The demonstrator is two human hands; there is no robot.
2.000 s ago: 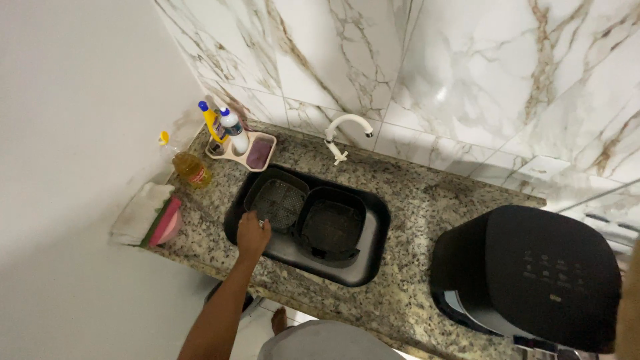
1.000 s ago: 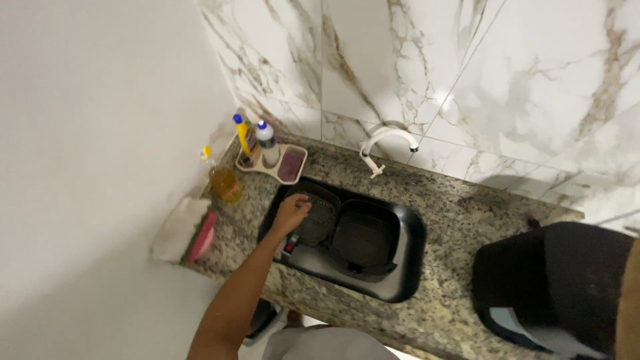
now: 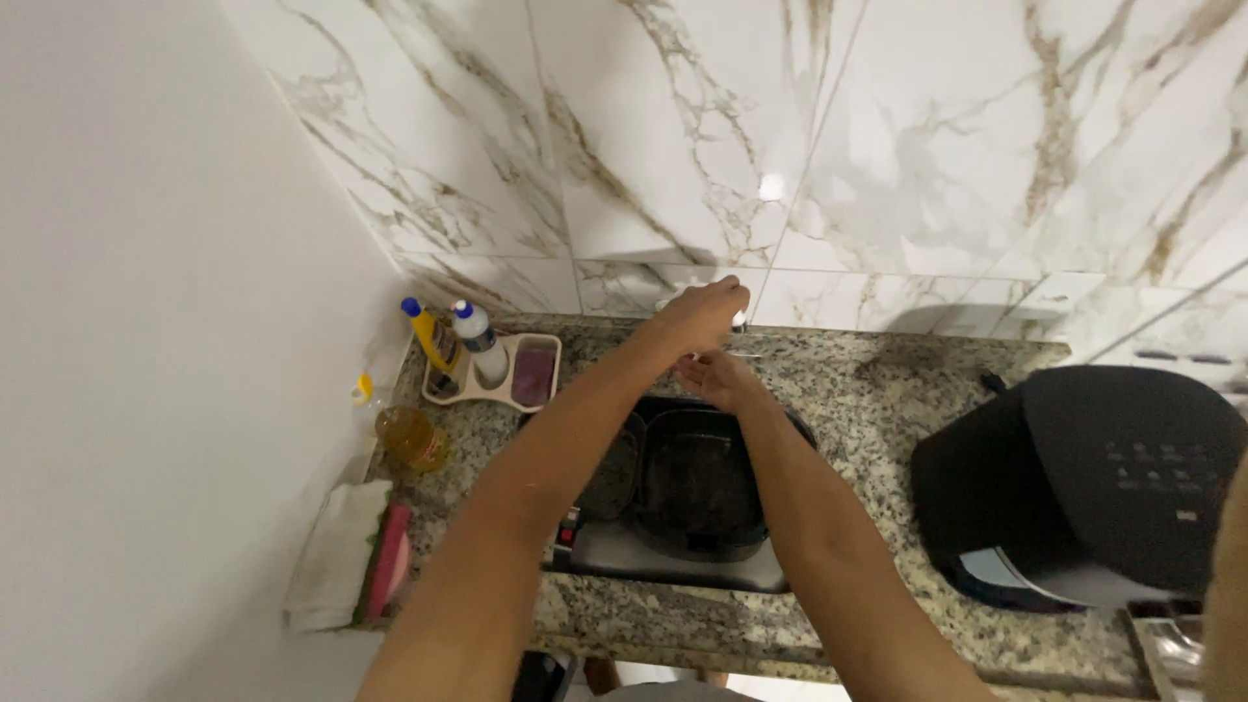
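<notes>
My left hand (image 3: 704, 314) is at the white faucet (image 3: 738, 320), covering most of its curved spout; whether its fingers grip the spout is unclear. Just below, close to the tap handle's place, is my right hand (image 3: 714, 378) with fingers curled; its hold is hidden. Under my forearms lies a black sink (image 3: 673, 556). It holds a black air fryer basket (image 3: 697, 478) on the right and a dark perforated tray or drawer (image 3: 616, 478) on the left, partly behind my left arm. A red and black part (image 3: 566, 535) shows near the sink's front left.
A caddy (image 3: 487, 392) with a yellow bottle (image 3: 429, 330), a white bottle (image 3: 480, 341) and a purple sponge (image 3: 533, 375) stands back left. Nearby are a bottle of yellow liquid (image 3: 411, 439) and a white cloth (image 3: 336, 556). A black air fryer (image 3: 1082, 478) occupies the right of the granite counter.
My left hand has moved from the dark piece at the sink's left up to the faucet. My right hand and forearm have come into view.
</notes>
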